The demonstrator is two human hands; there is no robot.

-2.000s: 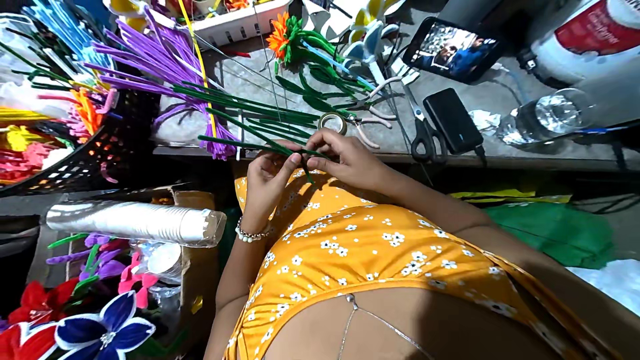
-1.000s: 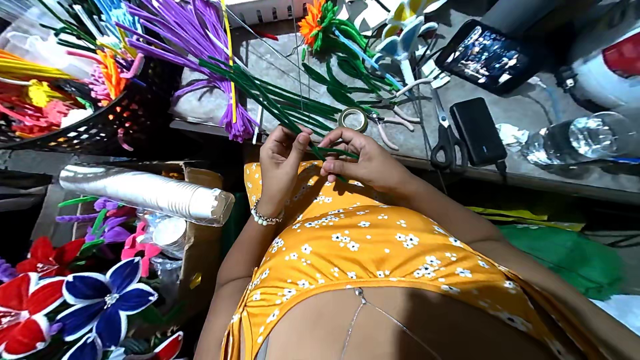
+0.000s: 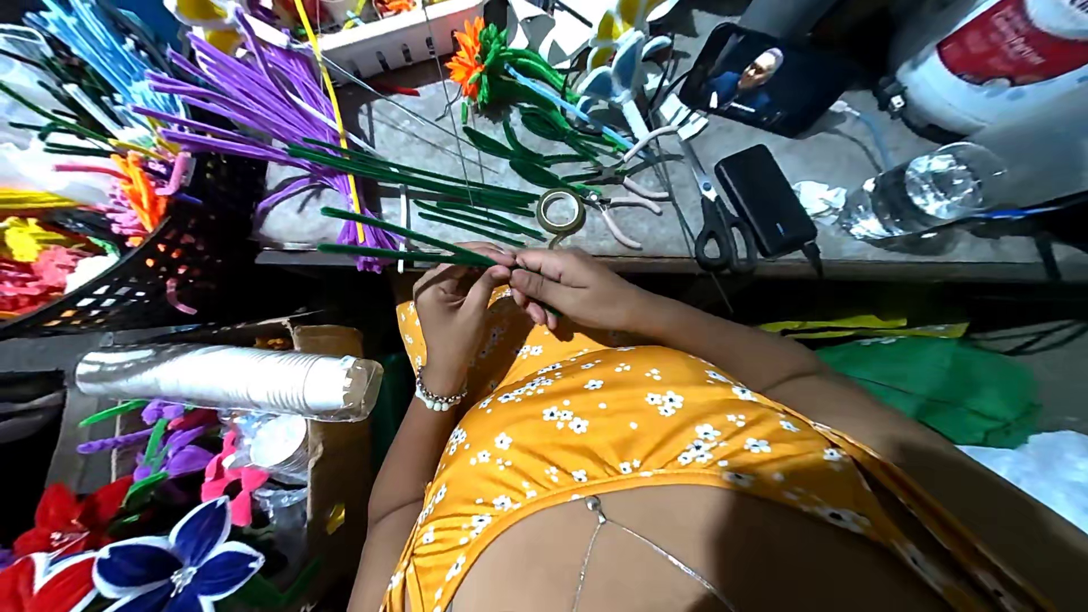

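Observation:
Both hands meet at the table's front edge over my lap. My left hand [image 3: 459, 306] pinches green pipe cleaners [image 3: 399, 252] between thumb and fingers; two lengths stick out to the left. My right hand [image 3: 578, 289] touches it, its fingertips closed on the right end of the same stems. Just beyond lie more long green pipe cleaners [image 3: 442, 183] and shorter green pieces [image 3: 480, 223]. A roll of tape [image 3: 560, 210] sits behind my right hand, beside pliers [image 3: 625, 204] with pale handles. Black-handled scissors [image 3: 722, 225] lie farther right.
Purple pipe cleaners [image 3: 255, 110] and a black basket [image 3: 161, 263] are at the left. An orange flower [image 3: 469, 59] lies at the back. Right of the scissors are a power bank [image 3: 767, 201], a phone [image 3: 756, 81] and a clear bottle [image 3: 918, 191]. Wrapped cups [image 3: 221, 378] rest on a box.
Two green stems now point left from my hands; one second ago they did not show this way. The fingers have shifted around the stems. The view has moved slightly.

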